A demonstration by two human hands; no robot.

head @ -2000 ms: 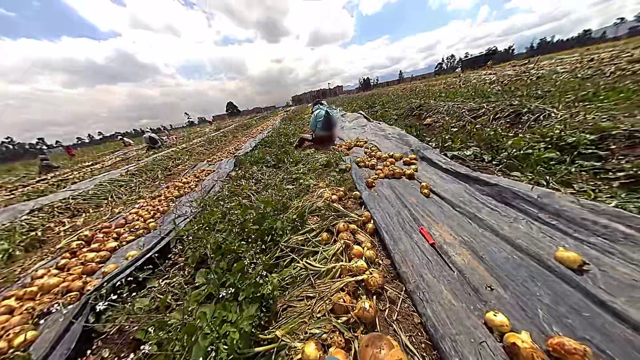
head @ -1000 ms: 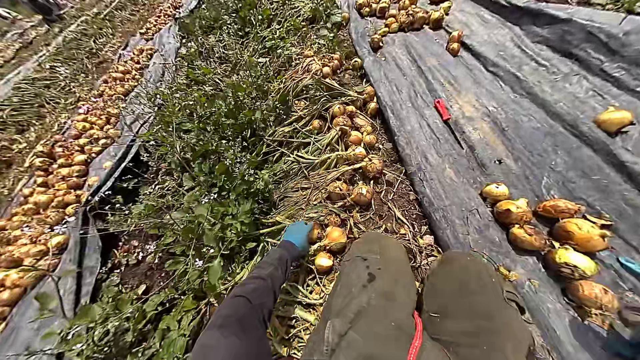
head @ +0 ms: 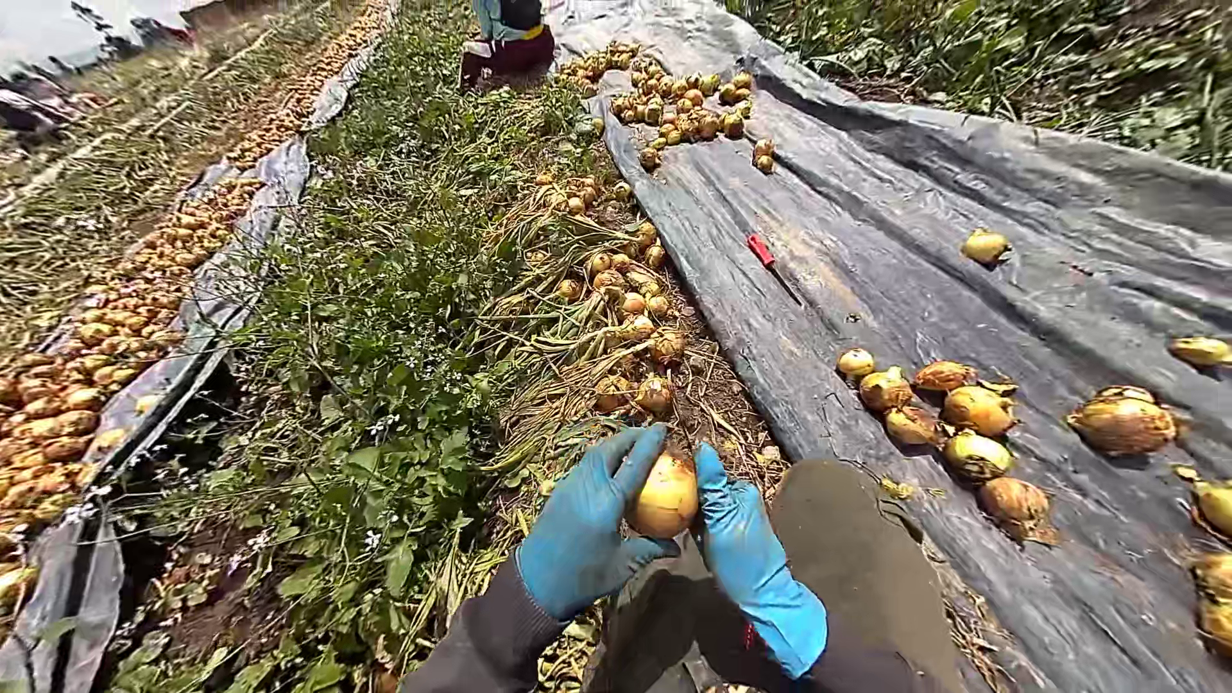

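Observation:
A yellow onion (head: 664, 496) is held up in front of my knees. My left hand (head: 592, 525), in a blue glove, grips it from the left, with the thumb below and fingers at its upper side. My right hand (head: 751, 558), also in a blue glove, has its fingertips at the onion's right side. Just beyond the hands, onions with dry leaves (head: 635, 332) lie in a row on the soil. A red-handled knife (head: 761, 252) rests on the grey plastic sheet (head: 818, 337) to the right.
Loose onions (head: 977, 412) lie on the sheet by my right knee, and a pile (head: 683, 101) sits farther up it. A person (head: 510, 43) is low at the sheet's far left edge. Green weeds (head: 385, 337) grow at left, beside another onion-covered strip (head: 106, 361).
My left hand, down at the onions on the ground a second ago, is now raised with an onion. My right hand has come into view beside it. The view has tilted up somewhat.

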